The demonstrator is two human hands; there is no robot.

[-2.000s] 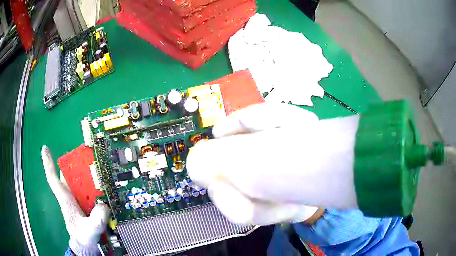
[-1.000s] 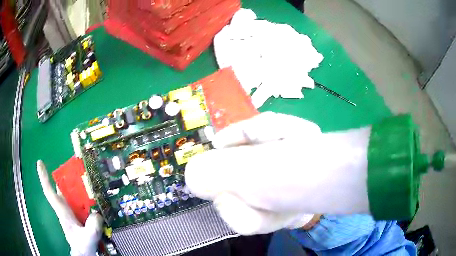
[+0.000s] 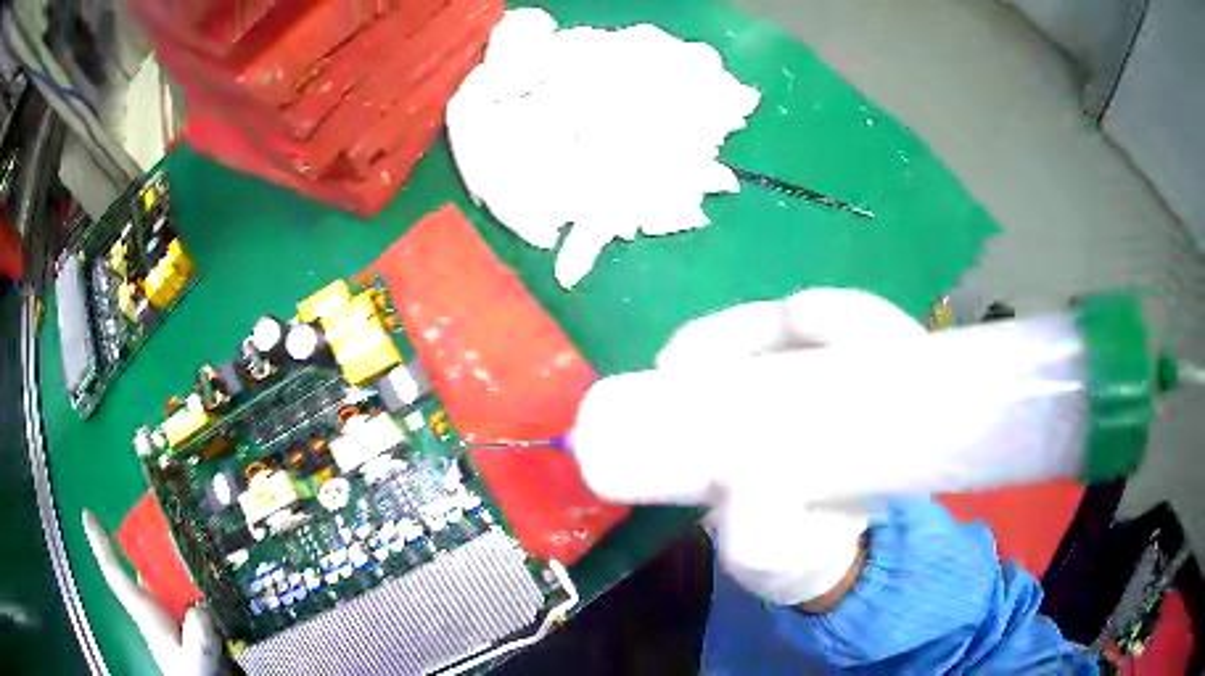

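Note:
A green power circuit board [image 3: 284, 436] lies on a red foam pad [image 3: 496, 357]; its grey ribbed heatsink [image 3: 397, 608] faces me. My right hand [image 3: 780, 436], in a white glove, is closed around a fat translucent-white dispensing syringe [image 3: 991, 403] with a green cap. Its thin needle [image 3: 515, 444] points left, with the tip at the board's right edge; I cannot tell whether it touches. My left hand [image 3: 165, 627], gloved and partly cut off by the bottom edge, is at the board's lower left corner, fingers apart; whether it touches the board is unclear.
A second board [image 3: 119, 291] lies at the left beside the conveyor rail [image 3: 42, 436]. A stack of red foam pads [image 3: 344, 93] stands at the back. A crumpled white sheet [image 3: 595, 132] lies right of it, with a thin dark rod [image 3: 806, 194] sticking out.
The view has shifted right, so the bench things appear further left. My right hand and the syringe have moved right off the board, uncovering its right side and the needle.

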